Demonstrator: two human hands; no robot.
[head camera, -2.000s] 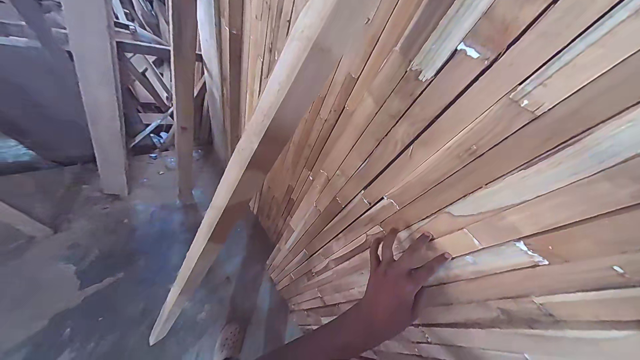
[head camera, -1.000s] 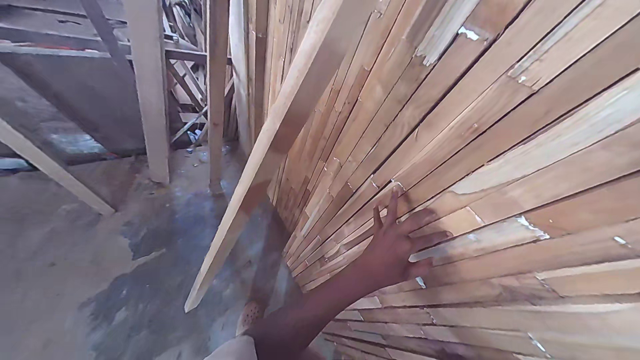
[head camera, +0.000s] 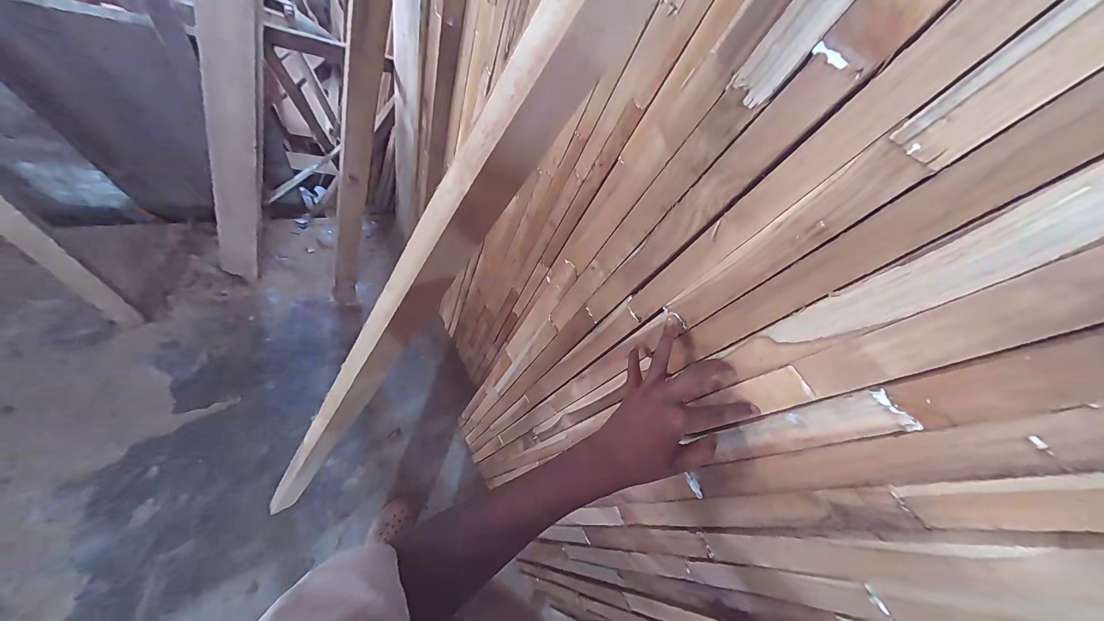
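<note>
My left hand (head camera: 664, 410) lies with its back toward me and its fingers spread against a large face of narrow wooden strips (head camera: 975, 328). Its fingertips touch or hover just over the strips; nothing is seen held. Many strips run in rows, with pale whitish patches at some joints and rough, splintered ends. Left of the hand, a long wooden batten (head camera: 414, 267) slants across the strips, its lower end over the floor. My forearm reaches in from the bottom, with a light sleeve at its lower end. My right hand is not in view.
Upright wooden posts (head camera: 233, 138) stand at the upper left, with jumbled timber (head camera: 302, 103) behind. Another wooden piece (head camera: 69, 259) slants down at the far left. The concrete floor (head camera: 198, 466) has dark, damp-looking patches. A brown, speckled shape, perhaps a foot, shows beside my forearm.
My left hand has shifted a little upward over the strips, and its fingers, more bent two seconds ago, are now more spread. The slanting batten and the strips look unchanged.
</note>
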